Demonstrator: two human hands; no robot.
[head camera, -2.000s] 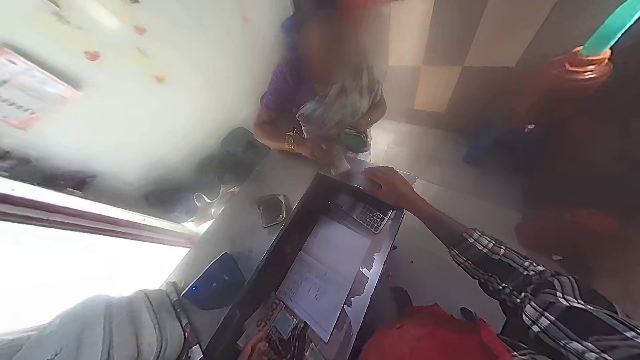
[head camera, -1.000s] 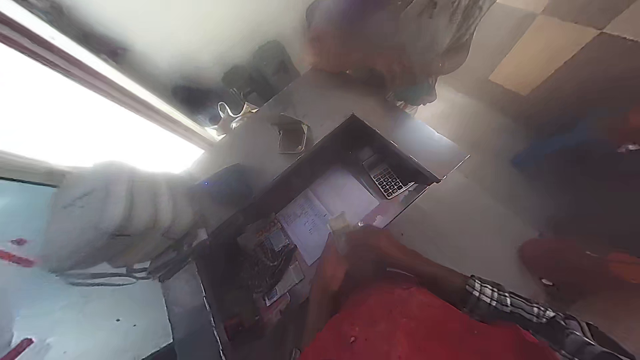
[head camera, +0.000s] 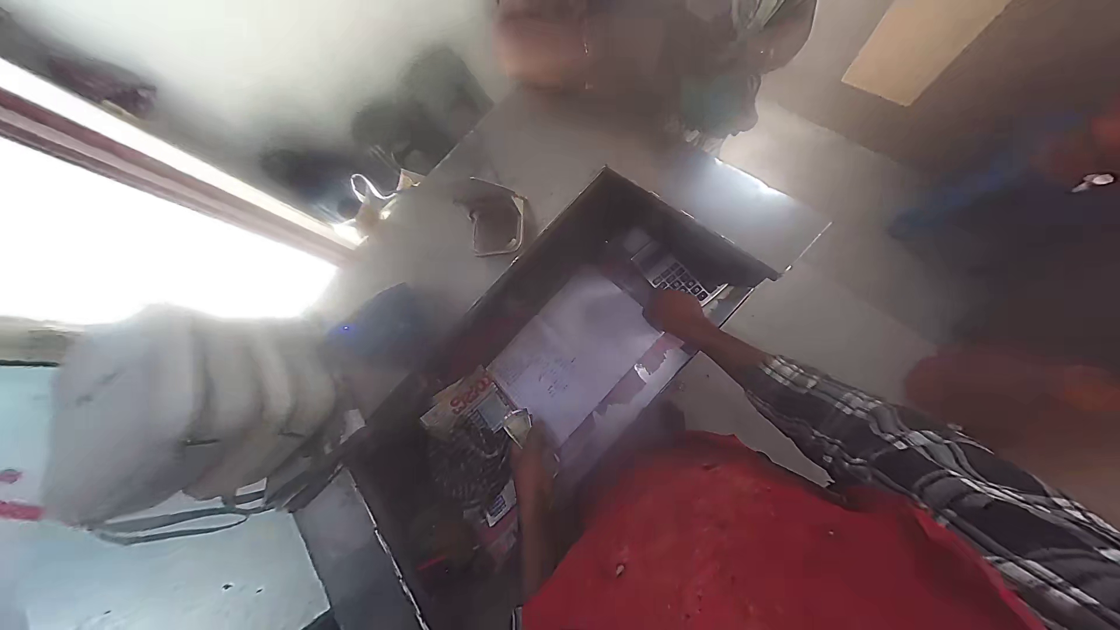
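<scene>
My left hand (head camera: 532, 446) is at the lower left part of an open drawer (head camera: 612, 188), its fingers on a small folded paper (head camera: 518, 426), possibly a banknote. Beside it lie a paper item with red print (head camera: 468, 395) and a dark tangled bundle (head camera: 468, 464). My right hand (head camera: 678, 313) is over the drawer's right side, against the lower edge of a calculator (head camera: 682, 278); its fingers are blurred, and I cannot tell whether it holds anything. Between the hands lies a white sheet with handwriting (head camera: 569, 346).
A dark-framed object (head camera: 499, 225) lies on the grey tabletop (head camera: 560, 140) past the drawer. Another person (head camera: 612, 44) is at the far side of the table. A pale padded object (head camera: 192, 402) stands at left, near a blue item (head camera: 376, 324). A red garment (head camera: 744, 542) fills the lower middle.
My hands, close together over the sheet's lower end a second ago, are now apart. The right one has moved to the calculator, the left one to the items at the drawer's lower left. The view has shifted.
</scene>
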